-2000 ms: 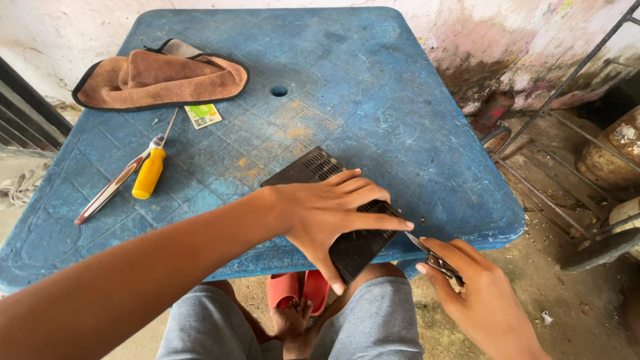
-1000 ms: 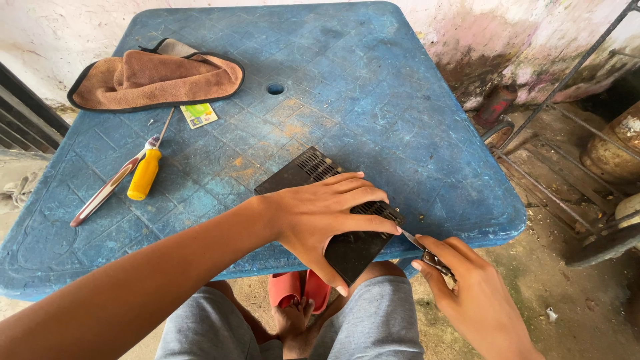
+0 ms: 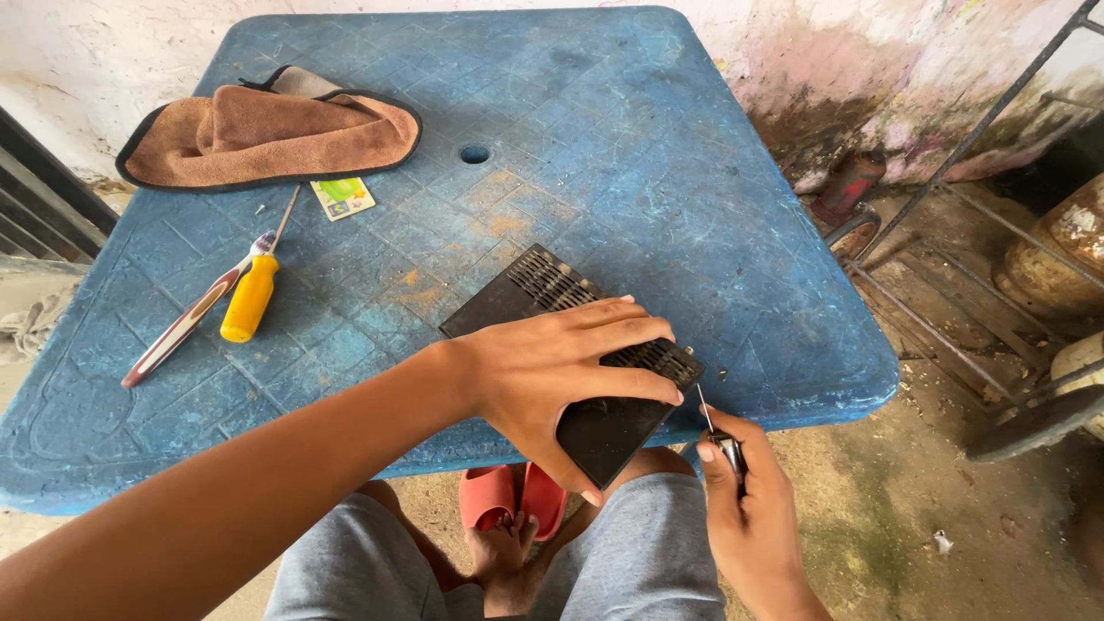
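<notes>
A black vented plastic casing (image 3: 617, 431) lies aslant at the near edge of a blue plastic table (image 3: 604, 190), one corner jutting past it. My left hand (image 3: 561, 362) is spread over the casing and grips its sides, thumb on the near edge. My right hand (image 3: 750, 492) holds a small tool with a dark handle and thin metal blade (image 3: 705, 409), probably a folding knife, its tip close to the casing's right end. Whether the tip touches is unclear. A yellow-handled screwdriver (image 3: 250, 297) and a toothbrush (image 3: 190, 323) lie together at the left.
A brown cloth (image 3: 276, 138) with dark edging lies at the back left, beside a small printed card (image 3: 343, 197). The table has a round hole (image 3: 474, 153). Right of the table stand a metal frame (image 3: 957, 159) and a rusty cylinder (image 3: 1056, 250). Red slippers (image 3: 487, 496) are below.
My right hand and the blade have turned, so the blade now points more steeply up toward the casing's right end. My left hand stays on the casing.
</notes>
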